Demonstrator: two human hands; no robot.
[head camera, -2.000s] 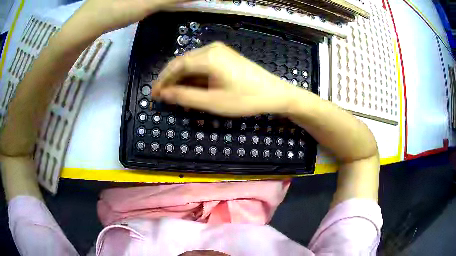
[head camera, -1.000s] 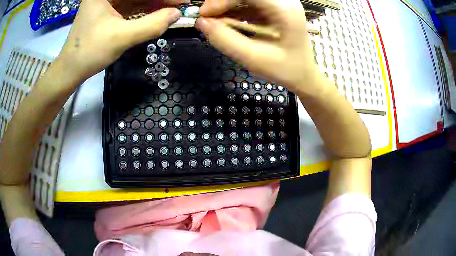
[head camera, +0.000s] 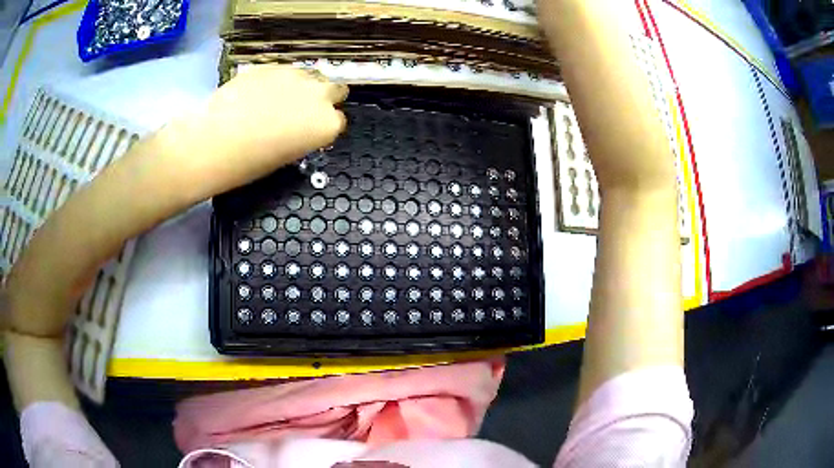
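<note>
The black parts tray (head camera: 375, 336) lies at the bench's near edge, with rows of seated round parts in its lower rows and right side; several upper-left pockets hold none. A loose silver washer-like part (head camera: 319, 180) lies at the tray's left, with others partly hidden under my left hand. My left hand (head camera: 297, 105) is over the tray's upper left corner, fingers curled together; whether it holds something cannot be told. My right forearm reaches forward past the stacked boards, and my right hand is cut off by the top edge.
A blue bin (head camera: 135, 46) of loose silver pieces stands at the upper left. Brown-edged stacked boards (head camera: 393, 37) lie behind the tray. Slotted off-white boards lie left (head camera: 78, 155) and right (head camera: 578, 183), the right one partly behind my right forearm.
My hands were together above the tray's back edge and have parted. My right hand has moved forward out of view; my left has come down over the loose parts. The view has shifted.
</note>
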